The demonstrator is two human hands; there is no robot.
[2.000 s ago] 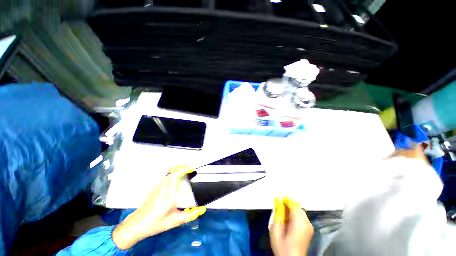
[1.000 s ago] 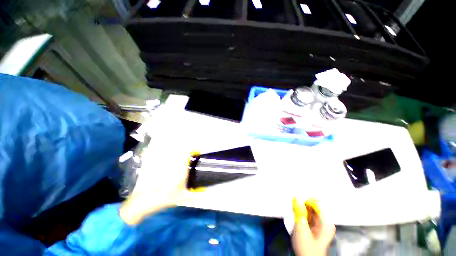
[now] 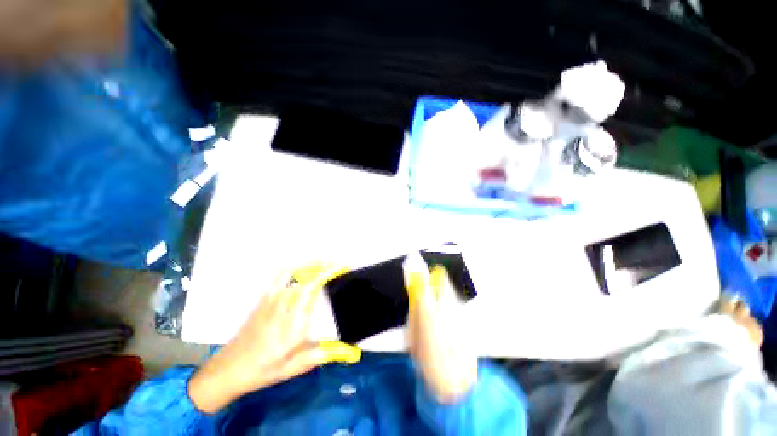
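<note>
A black glossy phone screen [image 3: 368, 301] is held tilted above the near edge of the white table. My left hand [image 3: 277, 336], with yellow finger cots, grips its left end by the edges. My right hand [image 3: 436, 328], also with yellow finger cots, is over the screen's right part with fingertips on its face. A small white bit shows at the fingertips, likely a wipe; it is blurred by motion. A second black screen [image 3: 635, 259] lies at the right of the table, and a third [image 3: 339, 143] lies at the far left.
A blue tray [image 3: 412, 168] with bottles [image 3: 533, 157] and white wipes [image 3: 451, 136] stands at the far side. A crumpled white wipe [image 3: 593, 88] tops a bottle. Dark stacked trays [image 3: 358, 60] are behind. A person's grey sleeve [image 3: 690, 375] is at right, a blue-coated person [image 3: 85, 170] at left.
My right hand has moved left and up onto the held screen. The screen at the left middle is gone since the oldest frame; one lies at right now. The view has shifted.
</note>
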